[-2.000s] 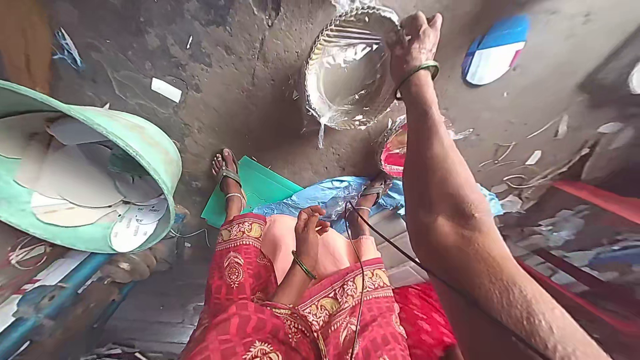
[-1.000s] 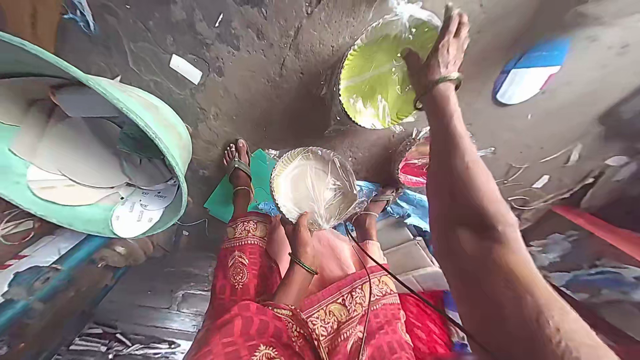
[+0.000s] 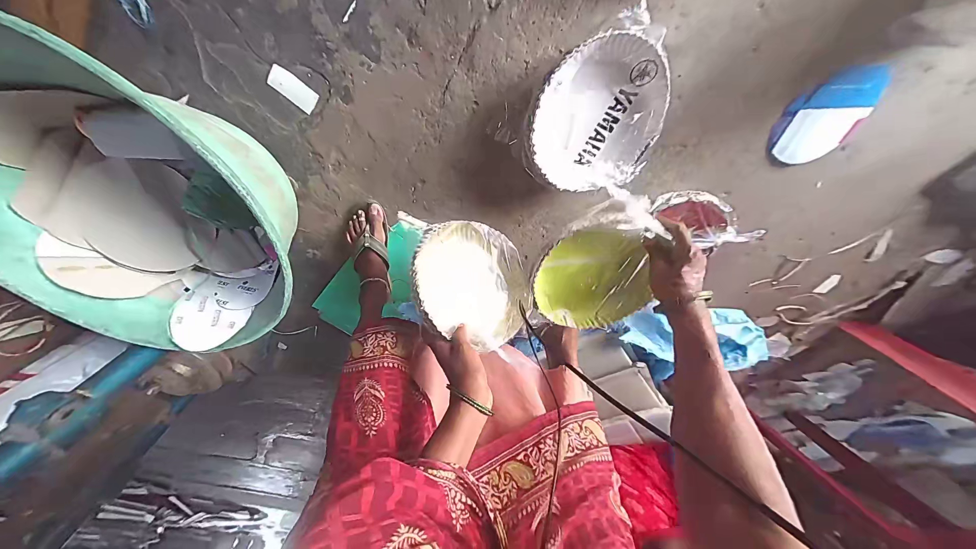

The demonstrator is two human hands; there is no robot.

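Note:
My left hand (image 3: 463, 364) grips the near edge of a white round stack with a crimped rim in clear plastic (image 3: 467, 282), held over my lap. At the gathered plastic of a yellow-green stack with the same crimped rim (image 3: 595, 274), my right hand (image 3: 676, 263) is closed and holds it by the wrapping. Beyond them on the ground lies a wrapped white stack bearing printing (image 3: 598, 114). A smaller red stack in plastic (image 3: 692, 215) sits just behind my right hand. Thin dark cords (image 3: 648, 423) hang in front of my lap.
A large green tub (image 3: 282, 229) with paper or card pieces stands at the left. A blue and white oval piece (image 3: 827, 114) lies at the upper right. Green sheets (image 3: 343, 297) are by one foot, blue plastic (image 3: 736, 335) by my right forearm. Red bars (image 3: 907, 366) cross the right side.
My right hand has come back toward my lap with the yellow-green stack, which lay farther out one second ago. A printed white stack now shows there. My left hand, empty two seconds ago, holds a white stack.

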